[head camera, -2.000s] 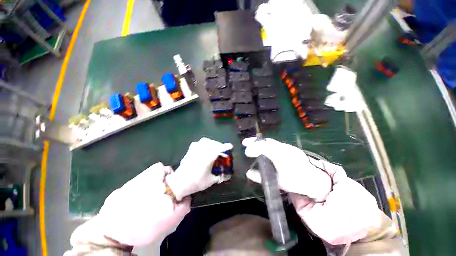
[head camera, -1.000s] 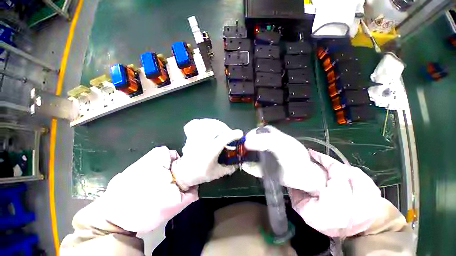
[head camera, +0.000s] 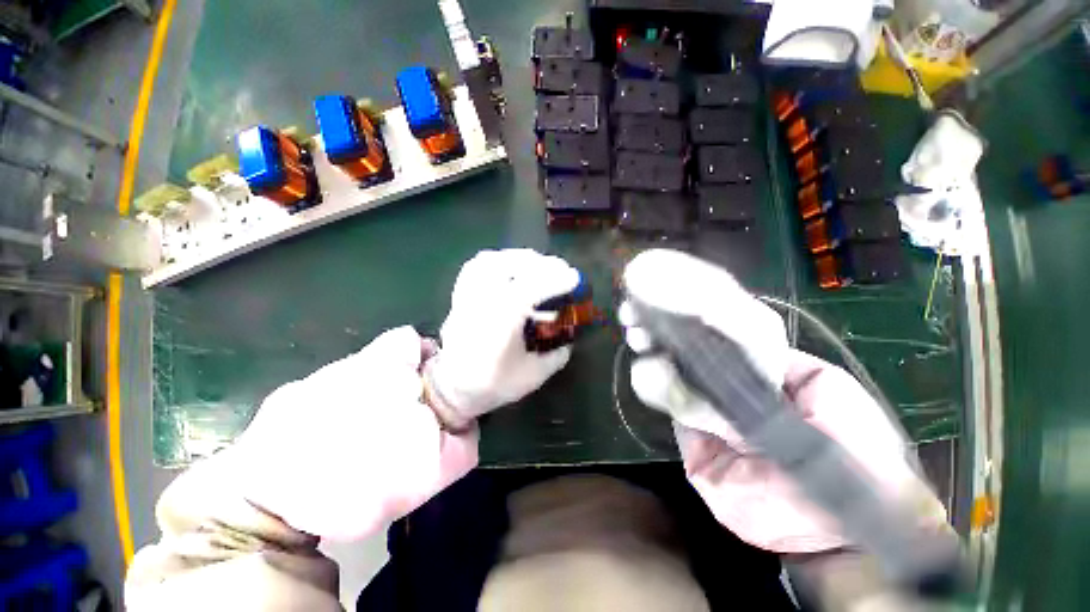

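Observation:
My left hand [head camera: 502, 329], in a white glove, is closed on a wound coil component [head camera: 564, 320]. Its orange winding and a bit of blue top show between the fingers. My right hand [head camera: 699, 329], also gloved, holds a long dark-grey dispensing syringe [head camera: 777, 424] that slants down to the right. Its rear end is blurred. The needle tip is too blurred to tell, and no contact with the component can be made out. The two hands are apart, side by side near the bench's front.
A pale holding fixture [head camera: 347, 191] at the left bears three blue-topped components. Rows of black components [head camera: 651, 132] lie ahead, with a side row [head camera: 837, 191] to their right. A thin air hose [head camera: 855, 359] curves beside my right hand. A crumpled white wipe [head camera: 944, 167] lies at the right.
My right hand has moved away from the component, and the syringe has swung from near upright to a slant, rear end to the right. My left hand still holds the component, slightly higher in view.

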